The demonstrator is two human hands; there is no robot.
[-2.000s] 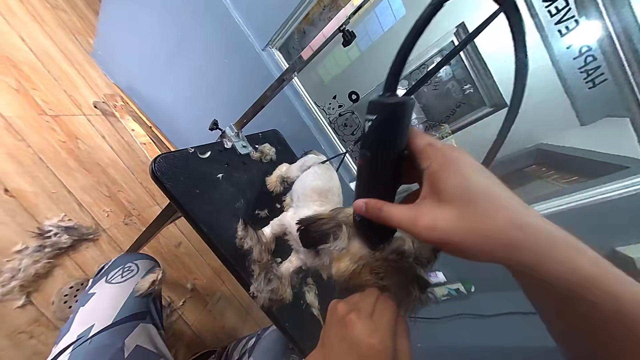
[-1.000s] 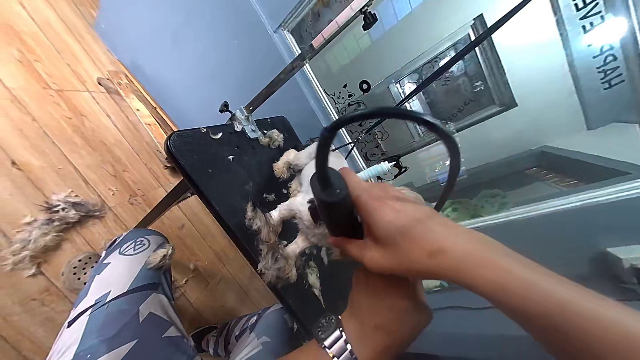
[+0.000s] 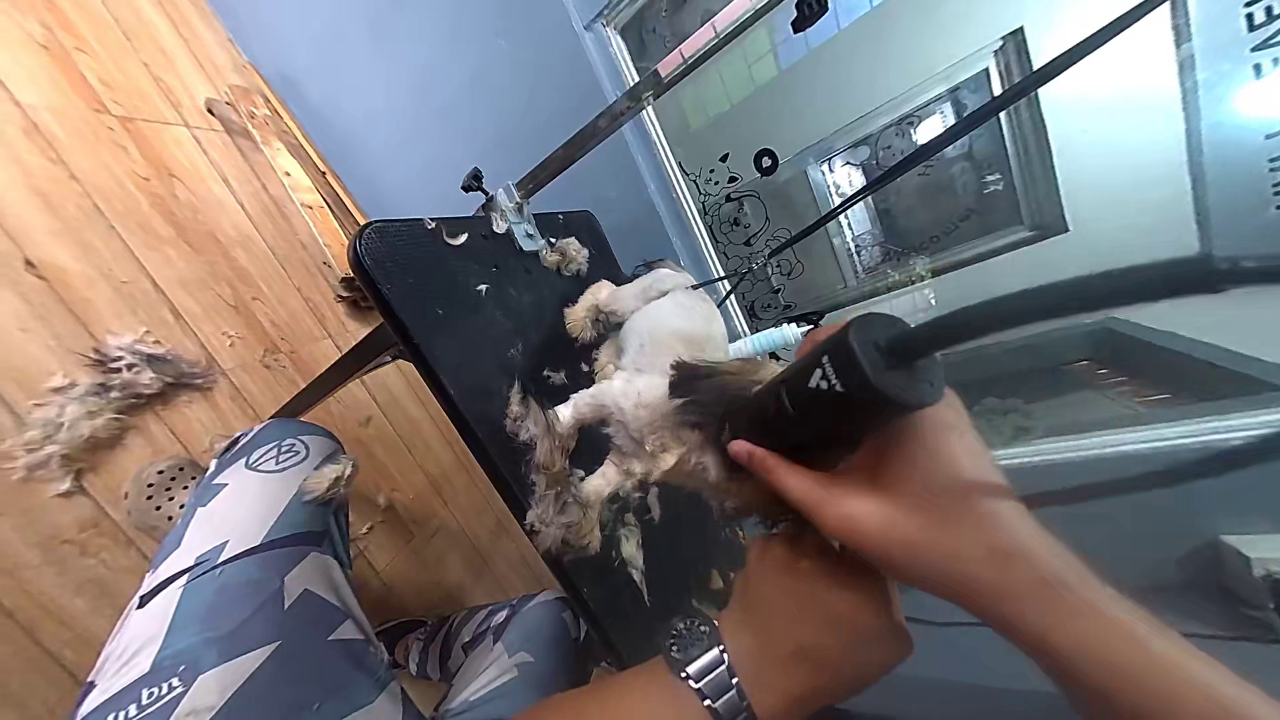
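A small dog [image 3: 672,325] with a closely clipped pale body and shaggier legs stands on a black grooming table [image 3: 440,300]. My right hand [image 3: 910,490] is wrapped around a black corded electric clipper [image 3: 835,390], which lies over the dark fur at the dog's head end; its blade is hidden. My left hand [image 3: 815,605], a metal-band watch [image 3: 705,665] at its wrist, is closed at the dog's head, just below my right hand. Its fingertips and most of the head are out of sight. Thin black loop cords reach the dog's body.
A metal grooming arm [image 3: 600,125] is clamped [image 3: 515,215] to the table's edge. Loose fur tufts [image 3: 565,255] lie on the tabletop, and a fur pile [image 3: 110,405] is on the wooden floor. The clipper's cord [image 3: 1080,295] runs right, before a glass window with animal drawings.
Since one second ago, the clipper and my right hand have moved right, from over the dog's body toward its head end. The clipper's cord now stretches rightward instead of looping above my hand.
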